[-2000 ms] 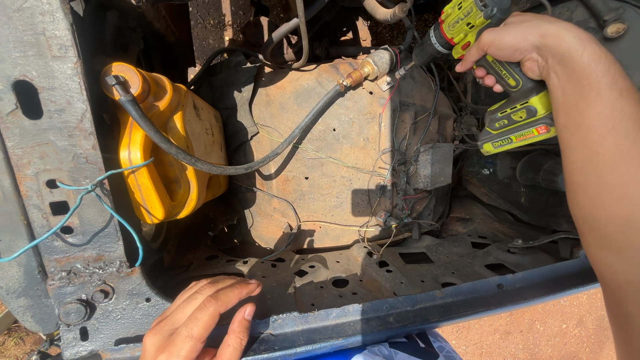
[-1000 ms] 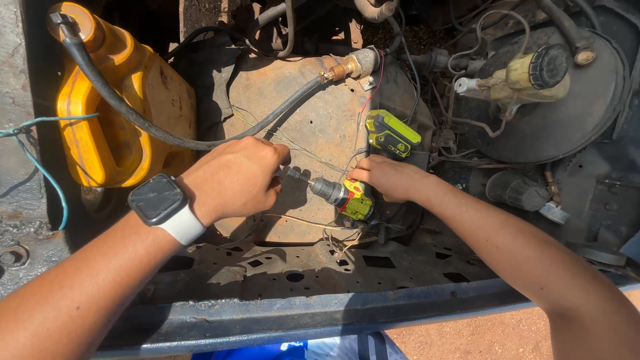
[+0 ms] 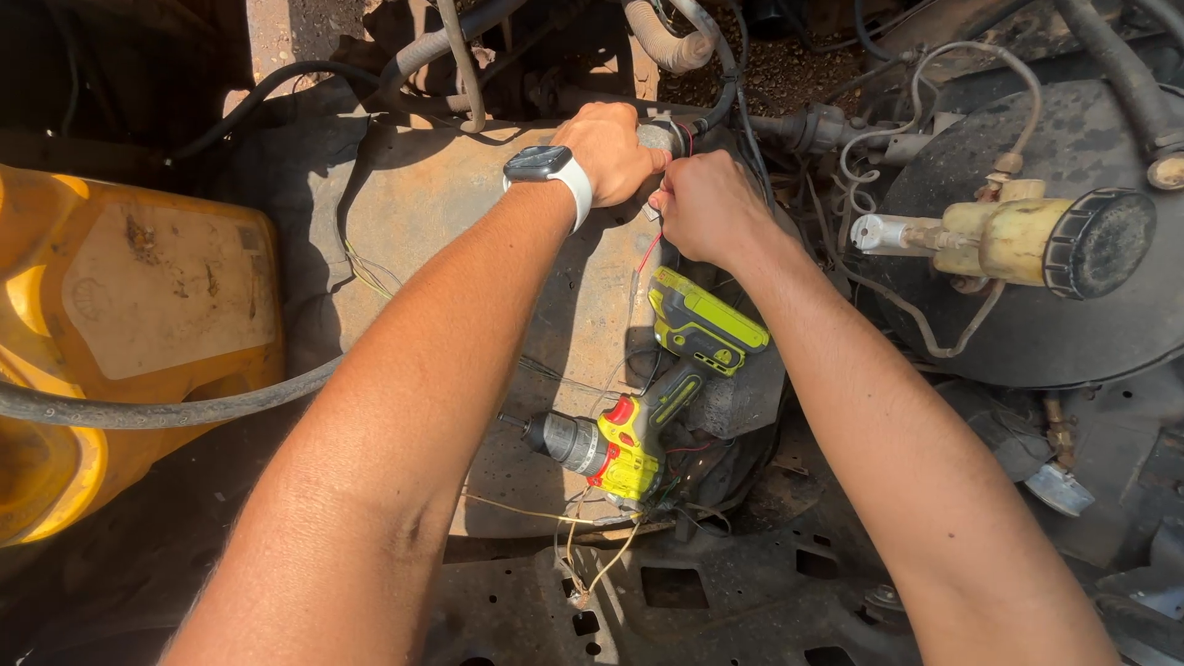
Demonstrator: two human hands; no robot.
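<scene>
My left hand (image 3: 606, 153), with a watch at its wrist, is curled over the brass-and-metal fitting (image 3: 660, 137) near the top of the flat metal surface (image 3: 425, 185). Close against it, my right hand (image 3: 710, 205) has its fingertips bunched beside the fitting and a thin red wire (image 3: 649, 252); what its fingers pinch is hidden. Below my hands a yellow-green cordless drill (image 3: 629, 444) lies on its side on the surface, its chuck pointing left, touched by neither hand.
A yellow plastic jug (image 3: 166, 287) stands at the left, a black rubber hose (image 3: 185, 413) across it. At the right are a brake fluid reservoir (image 3: 1004, 236) and a round black booster (image 3: 971, 342). Loose thin wires (image 3: 592, 546) hang near a perforated metal panel (image 3: 740, 601).
Both hands have moved up from the drill to the hose fitting. My right hand has let go of the drill, which now lies on the metal surface.
</scene>
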